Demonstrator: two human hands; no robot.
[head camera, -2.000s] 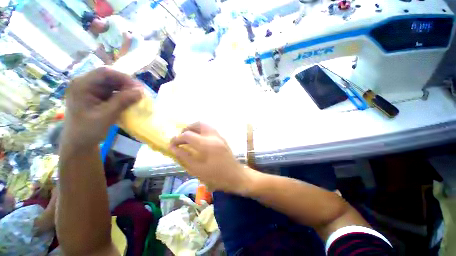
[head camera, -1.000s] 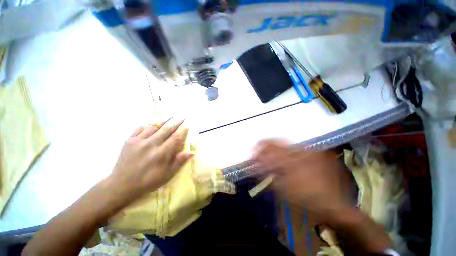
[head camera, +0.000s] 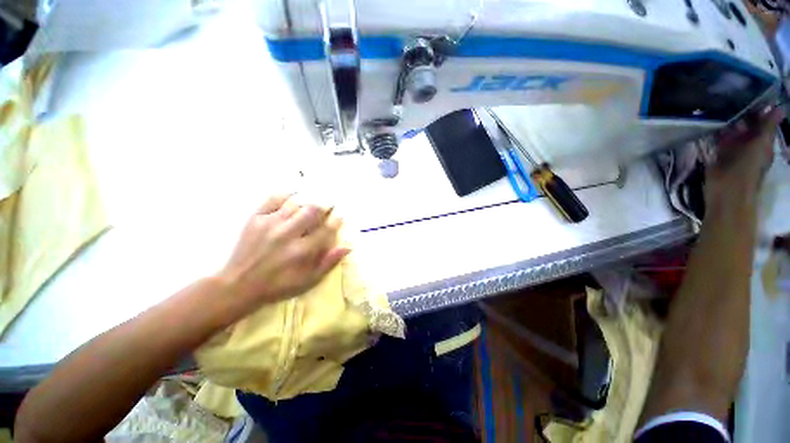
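A pale yellow fabric piece (head camera: 299, 342) with lace trim (head camera: 381, 317) hangs over the table's front edge, left of centre. My left hand (head camera: 290, 247) lies on its upper part with bent fingers and holds it near the needle area. My right hand (head camera: 743, 143) is blurred at the far right, at the right end of the sewing machine head (head camera: 554, 82); its fingers are hard to make out. The machine head stands upright over the white table. The needle and presser foot are hard to see in the glare.
A black phone (head camera: 466, 151), blue snips (head camera: 520, 173) and a screwdriver (head camera: 559, 192) lie under the machine arm. More yellow fabric (head camera: 61, 190) lies at the left. A small pale strip (head camera: 457, 340) is on my dark clothing. Yellow fabric (head camera: 628, 355) hangs below the table at right.
My right hand has moved from the table's front edge up to the machine's right end. My left hand stays on the fabric, its fingers more bent. The view has shifted, showing more of the machine head.
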